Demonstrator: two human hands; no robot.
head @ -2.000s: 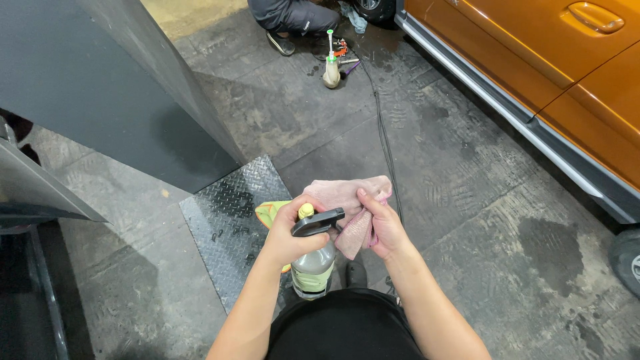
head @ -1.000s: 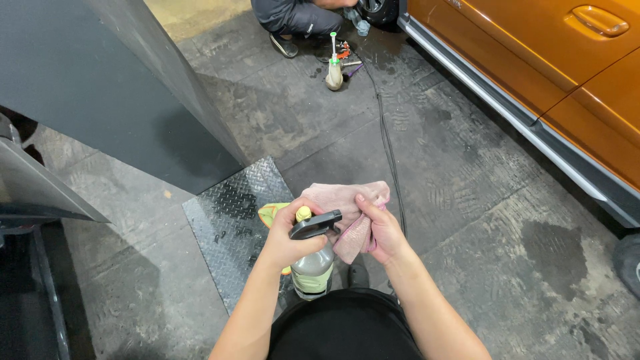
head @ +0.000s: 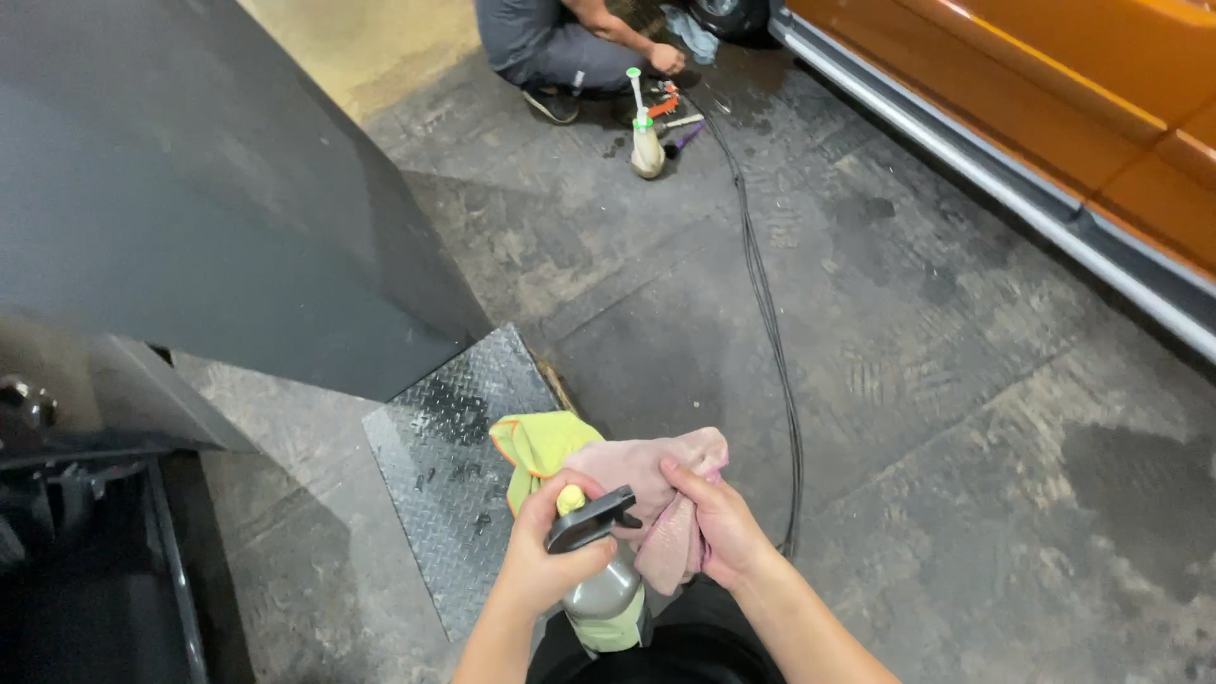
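Observation:
My left hand [head: 560, 541] is closed around the neck and black trigger head of a spray bottle [head: 606, 594] with a grey body and a pale green label. Between that hand's fingers sits a small yellow knob [head: 570, 500]. A yellow-green cloth [head: 543, 445] with orange edging hangs behind the left hand; how it is held is hidden. My right hand [head: 727, 527] grips a crumpled pink cloth [head: 655, 475], thumb on top. The pink cloth spreads across to the left hand, behind the sprayer's nozzle.
A co-worker [head: 570, 57] crouches at the top beside a wheel [head: 727, 11] of an orange car [head: 1026, 85]. Near them are a pump bottle [head: 647, 142], brushes and a blue cloth [head: 692, 33]. Black cables [head: 760, 285] cross the floor. A grey post [head: 237, 190] stands by a tread plate [head: 465, 484].
More of the yellow-green cloth shows behind my left hand. The co-worker's arm has shifted beside the wheel. My hands keep hold of the bottle and the pink cloth.

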